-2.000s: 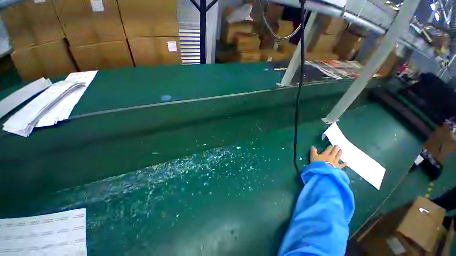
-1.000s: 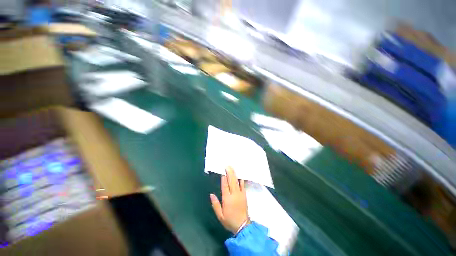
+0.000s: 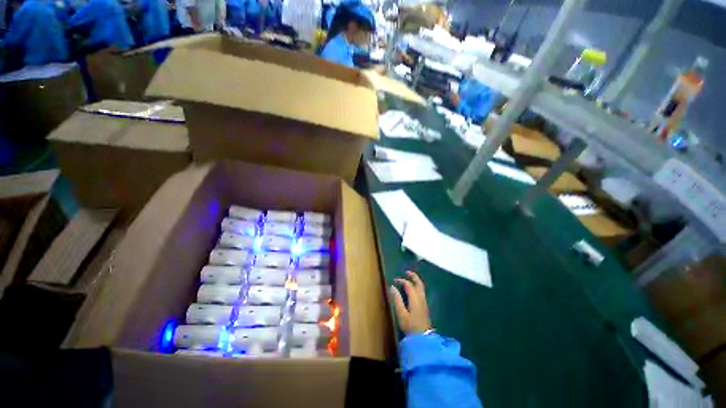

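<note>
My right hand [image 3: 411, 301], in a blue sleeve, is over the bench's near edge, just right of the open packing carton [image 3: 364, 271]. Its thumb and fingers are apart and slightly curled, with nothing visible in them. White cylindrical units [image 3: 267, 295] lie in rows in the carton, with blue lights among them and orange-red lights at the right side. A long white paper sheet [image 3: 450, 253] lies on the green bench just beyond my fingertips. Its near part overlaps another white sheet [image 3: 392, 205]. My left hand is out of the picture.
A larger open carton [image 3: 271, 119] stands behind the packing carton, with another carton [image 3: 119, 151] to its left. More papers [image 3: 406, 167] lie farther along the green bench [image 3: 541, 319]. A slanted metal post [image 3: 509, 103] rises from it. People in blue are in the background.
The view has swung left from the bench to the packing carton. My right hand, earlier flat on white paper, is now off the sheets beside the carton with its fingers curled.
</note>
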